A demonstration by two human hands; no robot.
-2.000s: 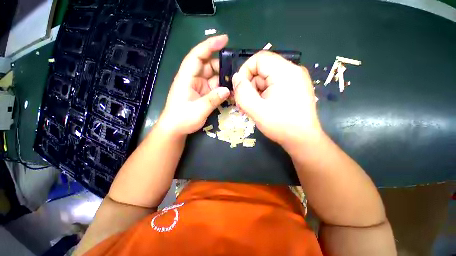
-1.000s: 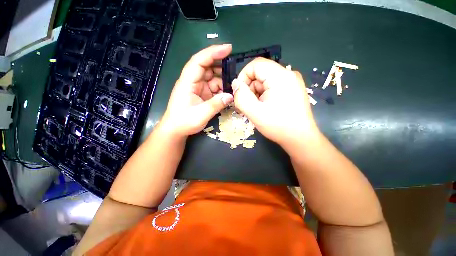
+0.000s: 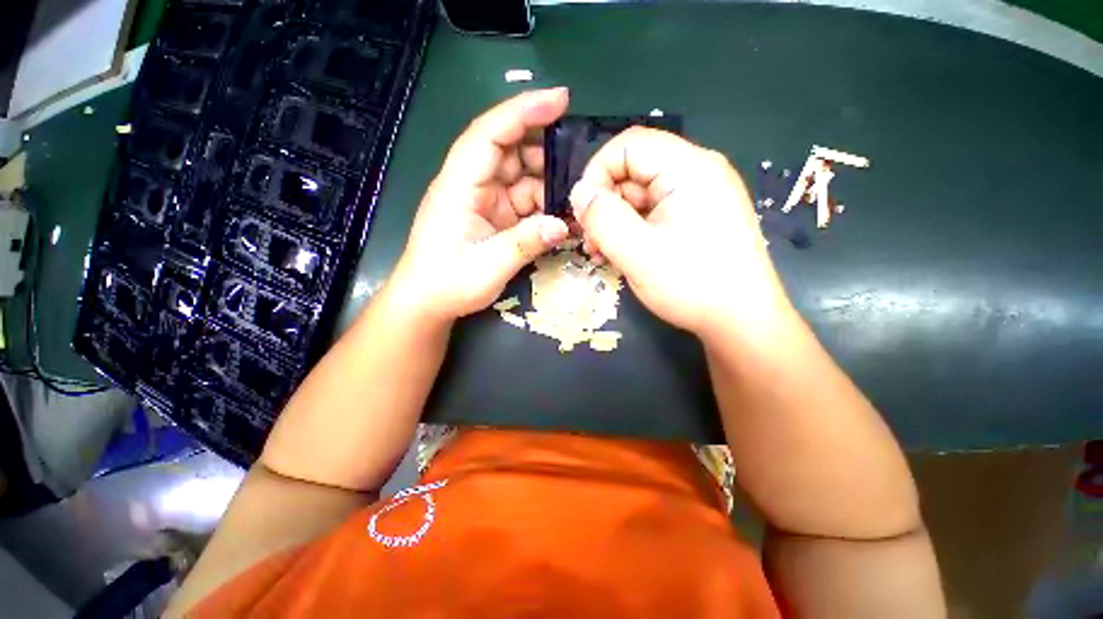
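A black plastic housing (image 3: 581, 143) is held above the green work surface. My left hand (image 3: 490, 218) grips its left edge, with the thumb at the lower corner and fingers behind. My right hand (image 3: 659, 224) covers the housing's lower right part. Its thumb and index finger are pinched together at the housing's left part; whether they hold a small piece cannot be told. A loose pile of pale strips (image 3: 569, 302) lies just below the hands, partly hidden by them.
A large glossy black blister tray (image 3: 284, 181) lies at left. Longer pale strips (image 3: 818, 181) and small dark parts (image 3: 792, 226) lie to the right on the green surface (image 3: 943, 242). A dark phone or small screen (image 3: 488, 15) stands at the far side. One pale strip (image 3: 519, 75) lies near it.
The housing has tilted and turned slightly between the hands, and less of its right end shows than two seconds ago. Both hands stay together around it, with the right fingers still pinched at its left part.
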